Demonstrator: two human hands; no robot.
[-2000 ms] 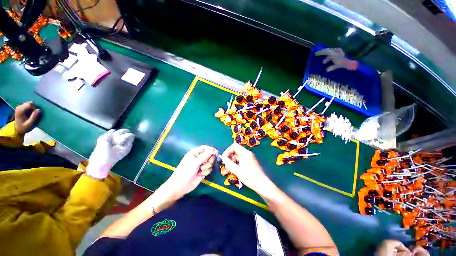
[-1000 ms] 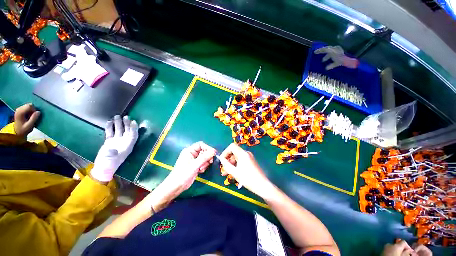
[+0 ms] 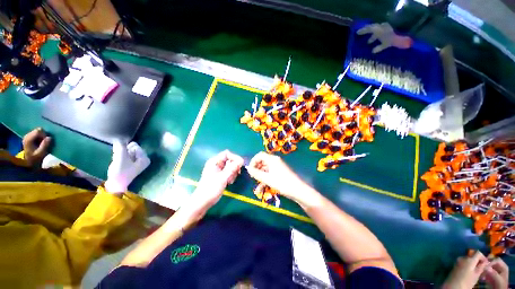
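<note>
My left hand (image 3: 221, 174) and my right hand (image 3: 272, 173) are bare and meet above the green bench. Fingertips of both hands pinch a very small pale and dark piece between them; its form is too small to tell. A small orange-and-black assembly (image 3: 267, 195) lies on the bench just below my right hand, partly covered by it. A large heap of orange-and-black assemblies (image 3: 310, 121) with thin white stems lies beyond my hands. A heap of small white fittings (image 3: 394, 118) touches its right side.
A blue tray (image 3: 437, 70) with pale pins and a glove is at the far right, near a clear bag (image 3: 466, 104). More orange assemblies (image 3: 460, 186) lie right. A coworker's gloved hand (image 3: 125, 166) is left beside a black mat (image 3: 121, 113); another person's hands (image 3: 477, 271) are lower right.
The view has shifted slightly. My hands stay together with their fingertips pinched. The coworker's gloved hand, spread a second ago, is now more closed. The other person's hands at lower right show more.
</note>
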